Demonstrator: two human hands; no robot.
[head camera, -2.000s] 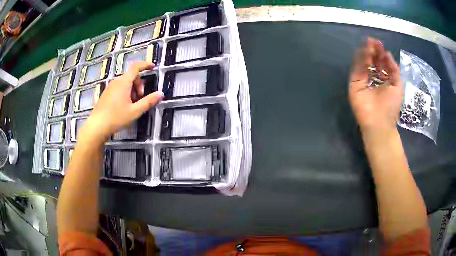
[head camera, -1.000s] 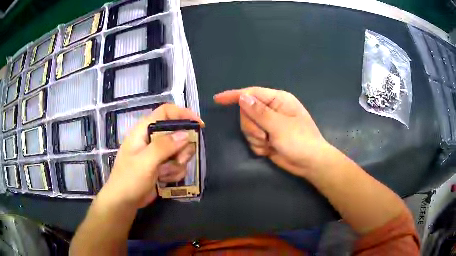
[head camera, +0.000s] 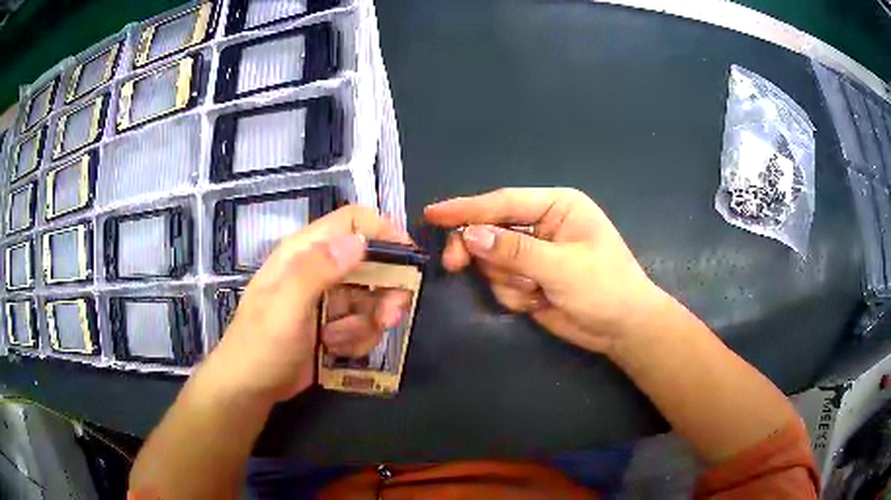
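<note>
My left hand (head camera: 293,303) holds a phone frame (head camera: 371,379) upright near the tray's right edge, its gold-tan side facing me and its black bar at the top. My fingers show through the frame's window. My right hand (head camera: 547,259) is just right of the bar's end, not touching it. Its thumb and forefinger pinch a tiny silvery metal part (head camera: 523,229), and the other fingers are curled; whether more parts lie inside is hidden. The blister tray (head camera: 363,98) at the left holds black and gold-tan frames, with one pocket (head camera: 149,168) empty.
A clear bag of small dark-silver parts (head camera: 767,176) lies on the dark bench mat (head camera: 586,98) at the right. A transparent grid tray (head camera: 860,166) is at the far right. A pale edge rail (head camera: 723,15) runs along the back. A white MEEKE-marked machine (head camera: 830,420) stands at lower right.
My left hand has taken a frame from the tray and brought it to the front. My right hand has come in from the right beside it. Lately the frame has moved slightly right and turned.
</note>
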